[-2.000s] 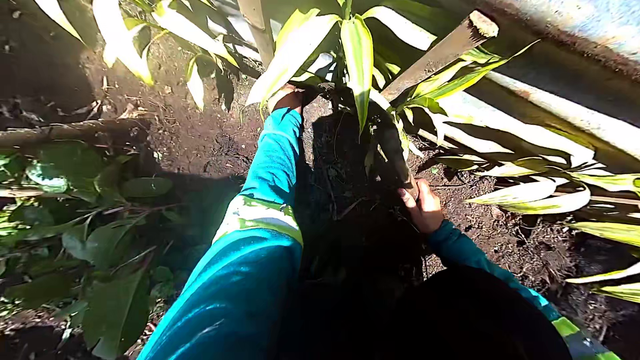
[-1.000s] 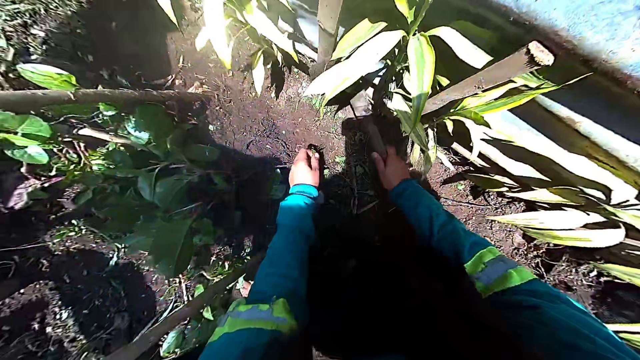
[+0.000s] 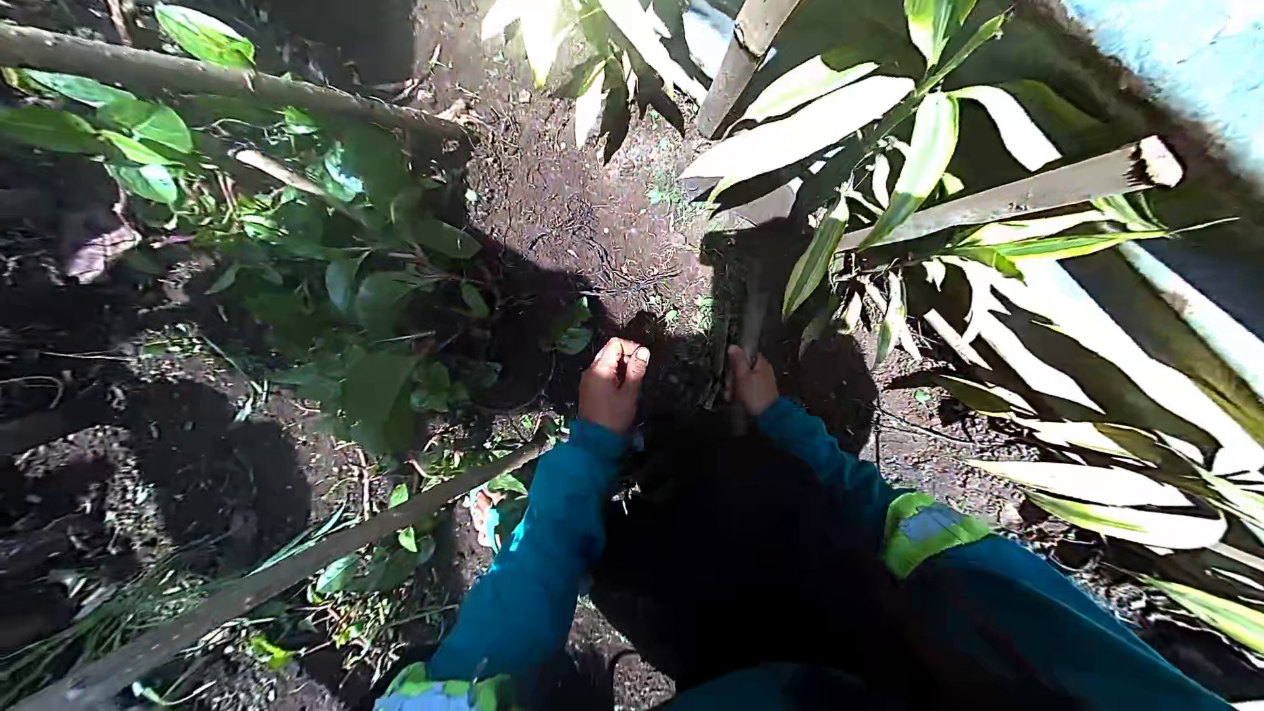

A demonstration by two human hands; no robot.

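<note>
My left hand (image 3: 612, 380) is curled with its fingertips together over dark, shaded soil, at the centre of the head view; whether something small is pinched in it cannot be told. To its right, my right hand (image 3: 752, 381) is closed around the handle of a tool (image 3: 752, 321), which looks like a small trowel or machete. The tool points up towards the foot of a plant with striped leaves (image 3: 923, 148). Its far end lies in deep shadow, so its shape is unclear. Bare soil (image 3: 602, 227) lies beyond both hands.
A cut wooden stake (image 3: 1027, 197) slants out at the right, and another stake (image 3: 746, 64) stands at the top. Leafy plants (image 3: 375, 296) and a branch (image 3: 217, 84) lie left. A long stick (image 3: 296, 573) crosses the lower left. A pale wall (image 3: 1195, 69) borders the upper right.
My left hand has drawn back from the base of the striped plant to the soil left of my right hand. My right hand still grips the tool. The view has shifted left.
</note>
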